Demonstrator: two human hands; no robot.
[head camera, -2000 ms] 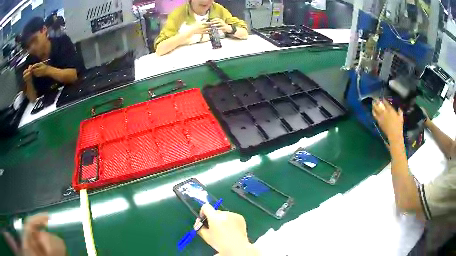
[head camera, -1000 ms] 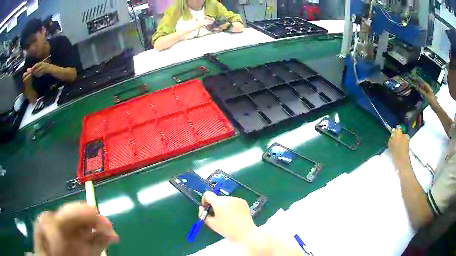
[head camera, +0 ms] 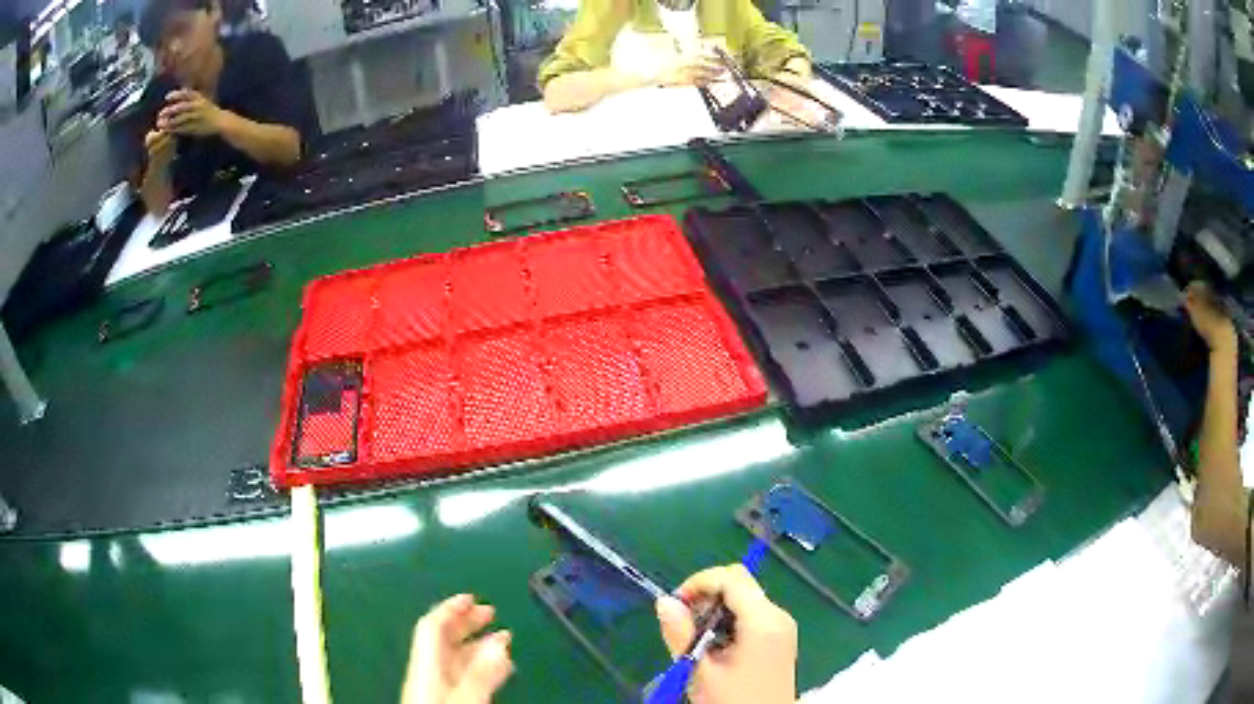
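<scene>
My right hand [head camera: 736, 640] holds a marker pen [head camera: 677, 679] with bright blue ends and pinches the near end of a phone middle frame [head camera: 605, 547], tilted edge-on above the belt. Behind and below it another middle frame [head camera: 567, 594] with a blue patch lies on the green belt, partly hidden by the held frame and my hand. Two more blue-patched frames lie to the right, one nearer [head camera: 798, 520] and one farther [head camera: 1018, 498]. My left hand [head camera: 461, 660] is empty, fingers curled and apart, left of the frames and cut off by the bottom edge.
A red tray [head camera: 516, 323] with a dark frame in its near-left pocket lies beyond, beside a black tray [head camera: 880, 296]. Thin bare frames [head camera: 539, 211] lie past them. A yellow-white strip [head camera: 308, 591] runs towards me. White sheets [head camera: 1018, 619] cover the near right. A neighbour's arm [head camera: 1218, 454] reaches to a blue press.
My right hand has raised one frame and turned it edge-on. My left hand has come closer to my right hand. The view has shifted, so the trays appear farther right.
</scene>
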